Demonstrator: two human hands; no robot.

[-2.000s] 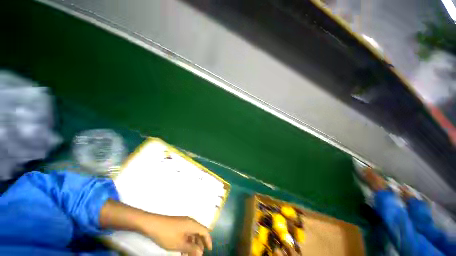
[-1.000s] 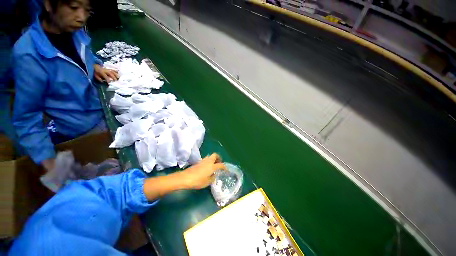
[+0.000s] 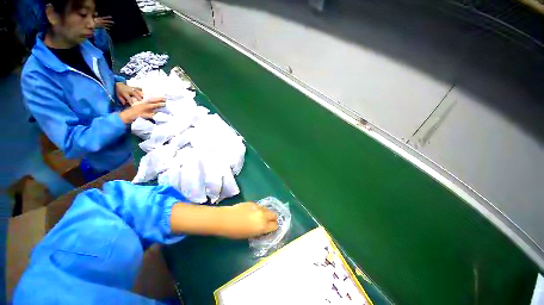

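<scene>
My left hand (image 3: 255, 220), in a blue sleeve, is in the opening of a clear plastic bag (image 3: 281, 233). Its fingertips are hidden in the bag, so I cannot tell if they hold anything. Just below the bag lies a white tray (image 3: 280, 277) with a yellow rim, cut off by the bottom edge. Small dark and brown parts (image 3: 336, 277) are scattered at its right side. My right hand is not in view.
White pouches (image 3: 194, 149) are piled on the green bench (image 3: 262, 173) beyond the bag. A person in blue (image 3: 71, 113) stands at the far left, both hands on the pouches. An open carton (image 3: 62, 208) is beside my sleeve. A grey panel (image 3: 382, 77) borders the bench.
My left hand has moved from the edge of the clear bag into it. Fewer small parts show in the tray. The other person's second hand has moved from the carton up to the pouches.
</scene>
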